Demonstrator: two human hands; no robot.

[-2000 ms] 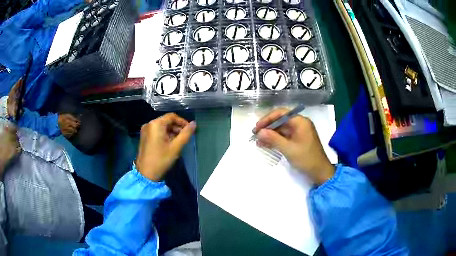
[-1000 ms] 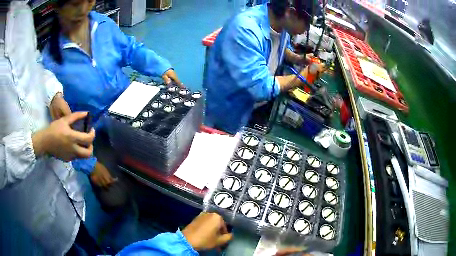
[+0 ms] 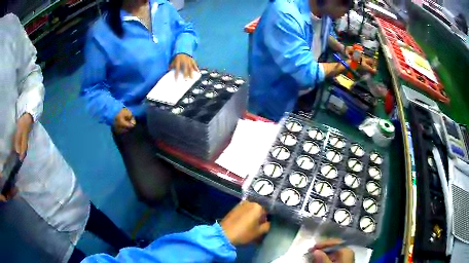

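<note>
My left hand (image 3: 246,223) is loosely curled at the near left corner of the clear blister tray stack (image 3: 308,214); I see nothing in it, but its fingertips are partly hidden. My right hand (image 3: 333,254) is cut off by the bottom edge, over white paper (image 3: 293,252). It holds slim grey tweezers (image 3: 337,246), blurred. The tray's round pockets hold pale discs (image 3: 318,207), each with a dark bar across. Any strips on the paper cannot be made out.
A second tray stack (image 3: 187,132) with a white card stands at left, a coworker's hand on it. Another coworker in blue works beyond. A person in white stands at far left. A white-green spool (image 3: 384,127), red trays (image 3: 411,61) and a black foam tray (image 3: 431,205) lie right.
The view has swung up and left from the paper to the coworkers. The coworker's hand has come onto the white card. The person in white has shifted left in view.
</note>
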